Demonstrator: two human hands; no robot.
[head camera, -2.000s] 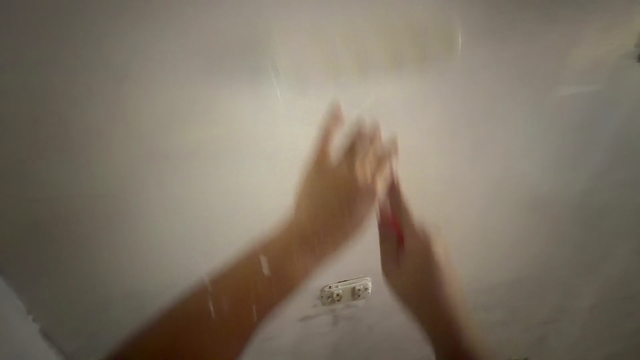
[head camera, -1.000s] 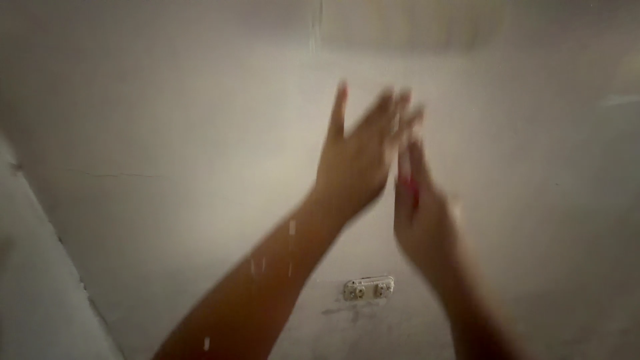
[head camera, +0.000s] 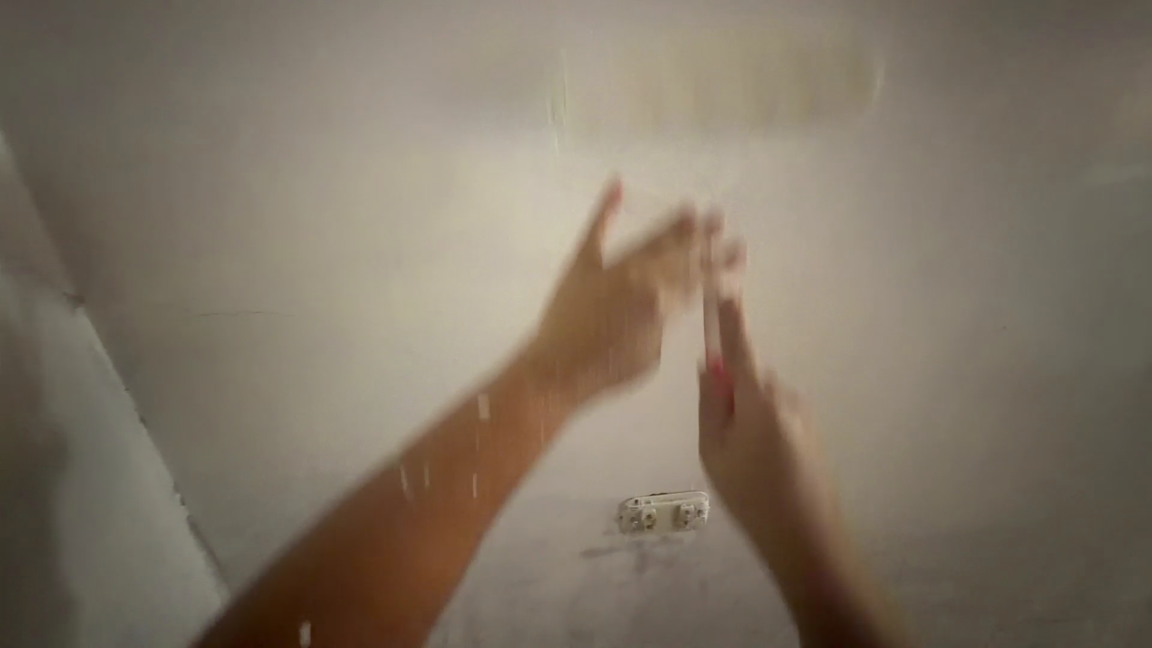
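My right hand (head camera: 751, 409) is closed on a thin upright tool with a red part (head camera: 718, 373), seen low between thumb and fingers; blur hides its exact kind. My left hand (head camera: 621, 310) is raised with the thumb apart, its fingertips beside or against the tool's upper part; whether they grip it cannot be told. Both hands are in front of a pale plastered surface (head camera: 405, 225). Above them is a yellowish, streaked patch (head camera: 720, 81) on that surface. Small white flecks (head camera: 483, 407) show as streaks over my left forearm.
A cream electrical fitting with two round parts (head camera: 664, 513) is fixed to the surface below the hands. At the left runs a slanting edge (head camera: 135, 405) with a paler surface beyond it. A thin crack (head camera: 247, 313) lies left of my left hand.
Both hands stay raised close together around the thin tool, blurred in every frame. The view has shifted somewhat. Nothing has plainly been taken up or let go.
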